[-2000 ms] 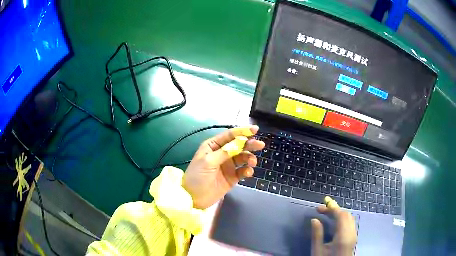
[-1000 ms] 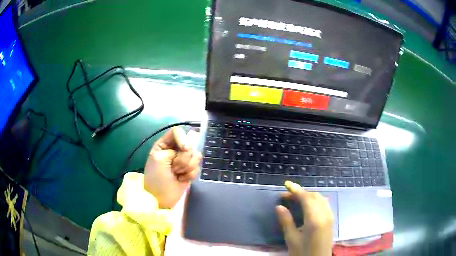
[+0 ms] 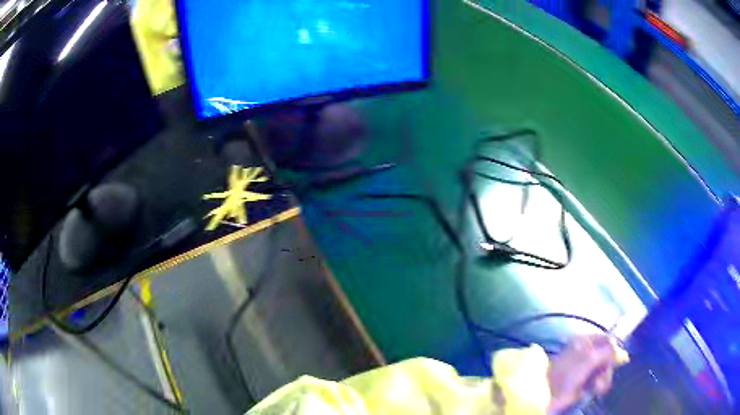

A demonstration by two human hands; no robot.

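The laptop is cut off at the right edge, blurred, with its screen (image 3: 702,284) tilted and showing blue. Part of its dark deck (image 3: 661,377) shows below. My left hand (image 3: 582,371), in a yellow sleeve, is at the laptop's left side with the fingers close together. Blur hides whether it holds anything. A black cable (image 3: 560,318) arcs towards the laptop's side above my hand. Another black cord (image 3: 566,235) lies looped on the green bench. My right hand is not in view.
A blue-screened monitor (image 3: 312,53) stands at the top centre. A dark monitor (image 3: 69,121) is at the left. Yellow tape strips (image 3: 237,197) lie at the bench edge. Part of a person in yellow (image 3: 158,44) shows behind. Blue shelving is at the top right.
The view has swung left, moving the laptop to the right edge and my right hand out of view. The laptop screen has changed from the dark test page to blue.
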